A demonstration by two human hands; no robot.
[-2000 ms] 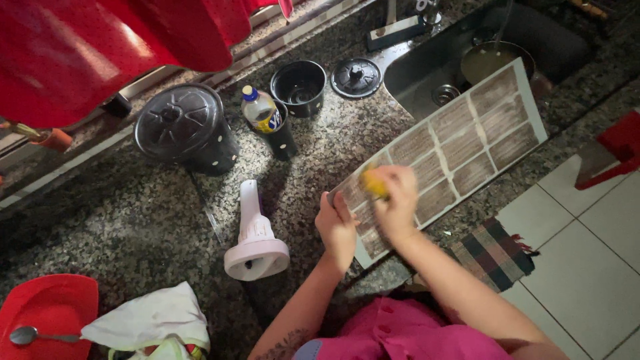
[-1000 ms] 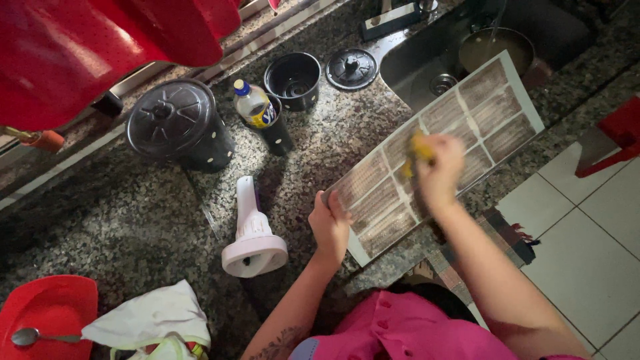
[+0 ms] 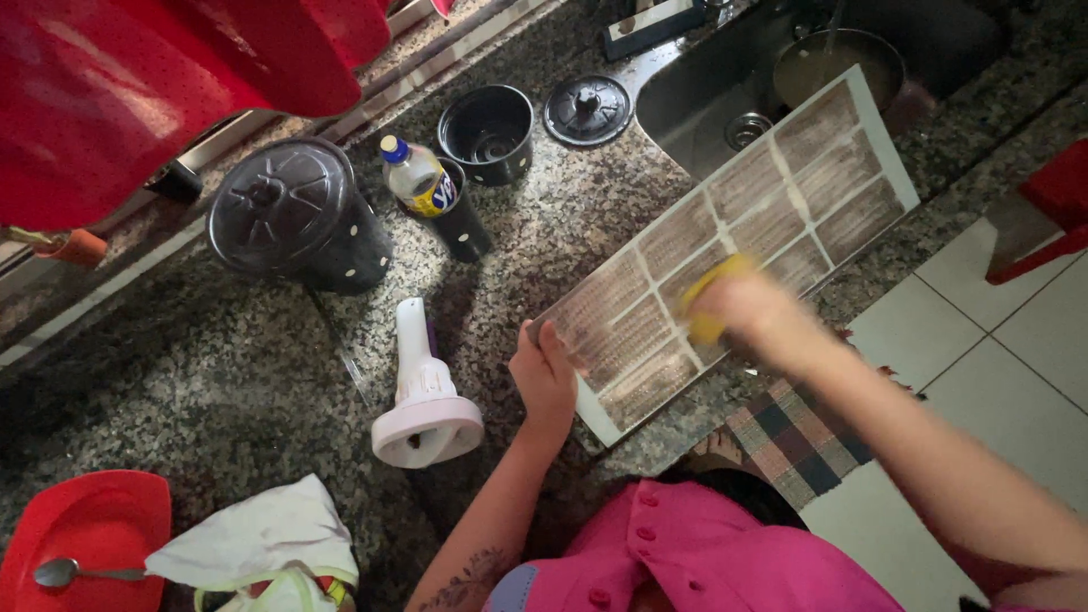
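Note:
A rectangular mesh filter panel in a light plastic frame, its mesh coated with brownish grime, lies slanted across the counter edge and over part of the sink. My left hand grips its near left corner, thumb on top. A yellow sponge is in my right hand, pressed on the middle of the panel; that hand is blurred and covers part of the sponge.
A dark sink holds a round pan under a thin stream of water. On the granite counter stand a lidded black canister, a bottle, a black pot, a lid, a white plastic device, a cloth and a red plate.
My right hand has moved with the sponge from the panel's near left part to its upper middle, then back down toward the lower middle. My left hand keeps its hold on the corner.

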